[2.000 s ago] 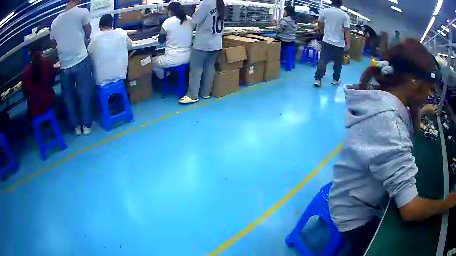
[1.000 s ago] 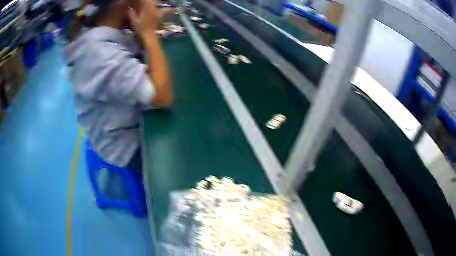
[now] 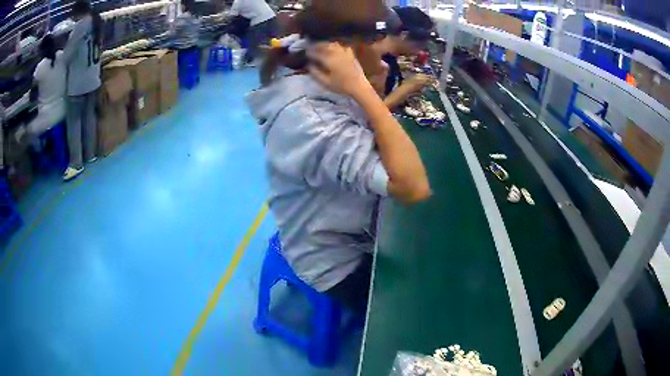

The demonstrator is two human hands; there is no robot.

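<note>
Neither of my hands is in the picture. A heap of small white plastic inserts point(image 3: 465, 361) lies at the bottom edge, with part of a clear plastic bag point(image 3: 411, 363) beside it, both cut off by the frame. On the dark green conveyor belt point(image 3: 514, 250) lies a white oval housing point(image 3: 555, 308) at the lower right. Farther up the belt are an open housing half point(image 3: 499, 171) with dark marks inside and two pale pieces point(image 3: 520, 194) side by side.
A seated person in a grey hoodie point(image 3: 316, 161) is at the bench on a blue stool point(image 3: 294, 301), one hand raised to the head. The belt edge rail point(image 3: 488, 213) runs along the bench. A frame upright point(image 3: 624, 279) crosses the right. Cartons point(image 3: 136, 99) stand at the left.
The view has swung right since the first frame, then partly back left and up. The parts heap now shows only at the bottom edge. The neighbour's arm, earlier on the bench, is raised.
</note>
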